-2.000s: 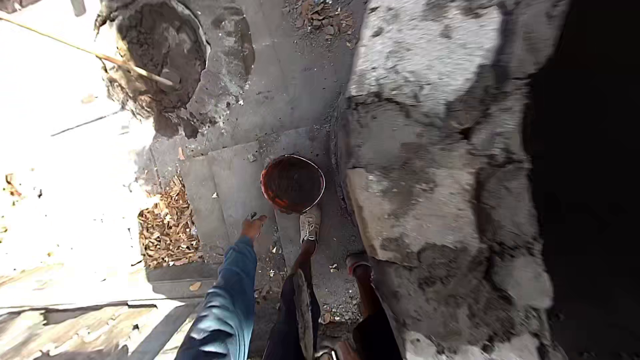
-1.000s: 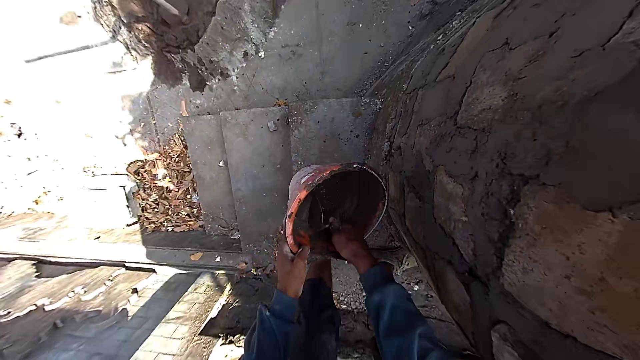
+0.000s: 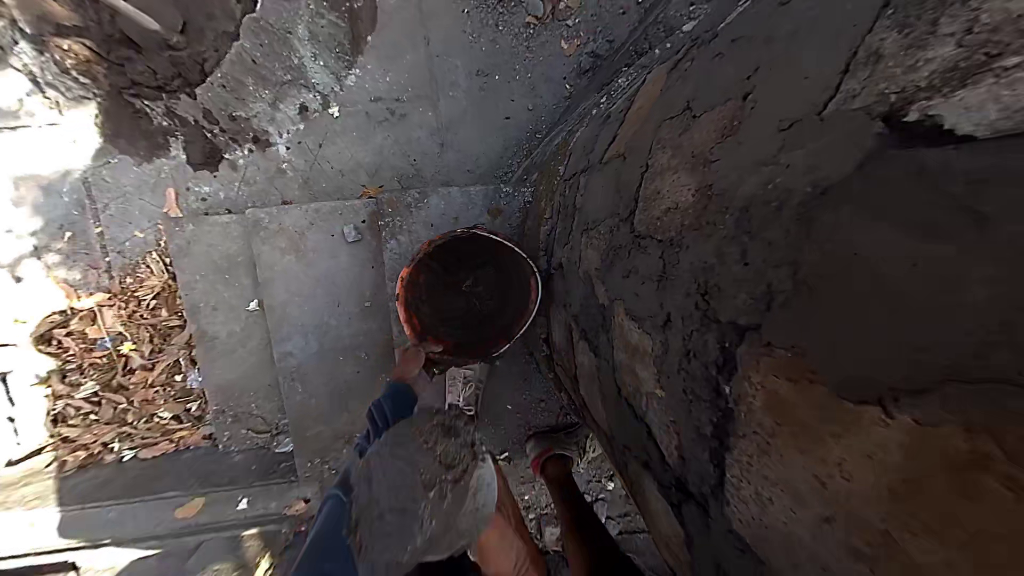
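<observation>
An orange bucket (image 3: 404, 308) with dark, mortar-smeared insides stands on the paving at the foot of the stone wall. My left hand (image 3: 412, 362) grips its near-left rim. Close to the camera, at the bottom centre, my right hand (image 3: 508, 532) is partly hidden behind a flat, grey, mortar-coated blade, which looks like a trowel (image 3: 424, 492); the hand appears closed on it, though its handle is out of sight. A laced shoe (image 3: 464, 390) is just below the bucket, with the other shoe (image 3: 552, 446) to its right.
A rough stone wall (image 3: 688, 264) with grey mortar fills the right side. Wet mortar (image 3: 172, 88) lies in a heap at the upper left. Dry leaves (image 3: 132, 368) fill a patch left of the paving slabs (image 3: 320, 304), above a low step edge (image 3: 176, 496).
A second ago both hands were at the tilted bucket; now it stands more upright. My right hand has drawn back towards my body, and the mortar-coated blade shows again. My left hand remains at the rim.
</observation>
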